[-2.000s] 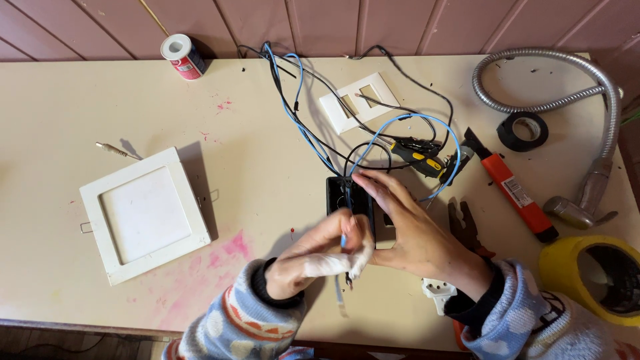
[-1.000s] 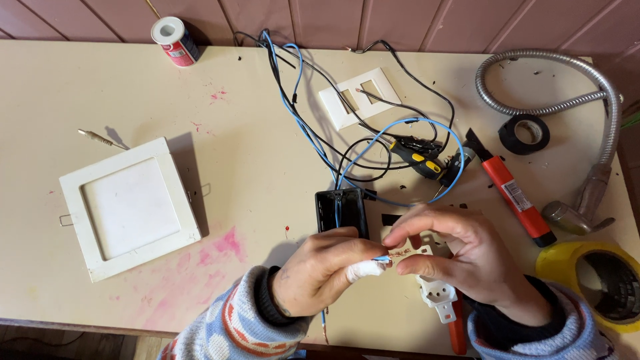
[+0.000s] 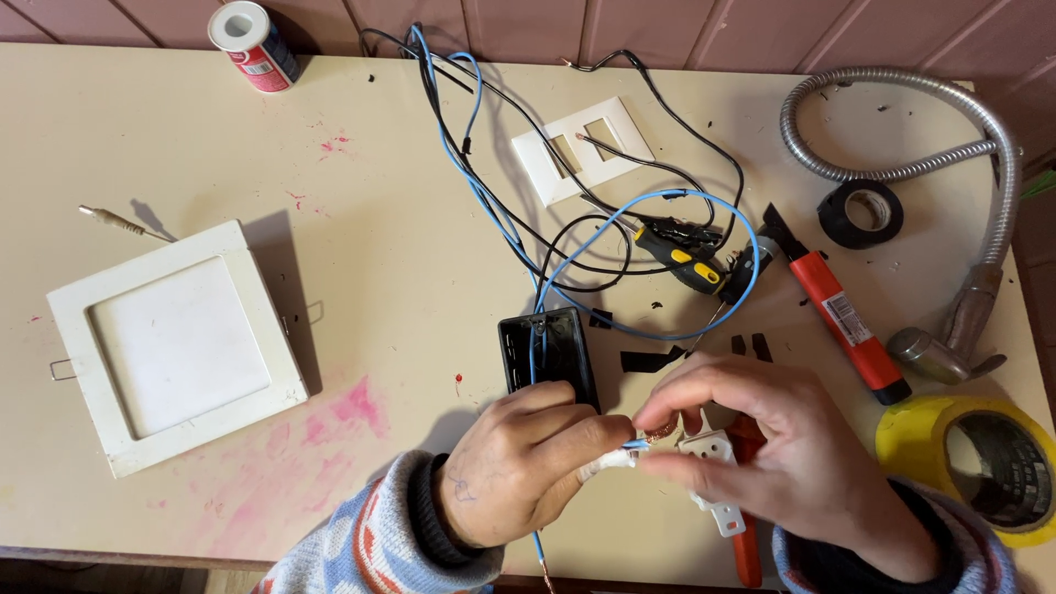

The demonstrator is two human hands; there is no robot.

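Note:
My left hand (image 3: 536,462), with white wrapping on a finger, pinches blue insulated wires whose bare copper strands (image 3: 662,431) stick out to the right. My right hand (image 3: 767,454) is at those strands, thumb and forefinger apart on either side of them; whether it touches them is unclear. Above my left hand lies a black plastic electrical box (image 3: 587,363), with blue wire running into it. Another blue wire end (image 3: 538,549) with bare copper hangs below my left hand. A white socket module (image 3: 711,450) and red-handled pliers (image 3: 747,549) lie partly hidden under my right hand.
Black and blue wires (image 3: 462,165) cross a white faceplate (image 3: 602,169) and a screwdriver (image 3: 681,260). On the right lie black tape (image 3: 860,214), a red utility knife (image 3: 850,326), a metal hose (image 3: 1002,190) and yellow tape (image 3: 916,437). On the left are a square light panel (image 3: 177,346) and a can (image 3: 254,49).
Both hands have moved off the black box to its lower right. The bare copper strands now show between them, and the right thumb and forefinger have spread since a second ago.

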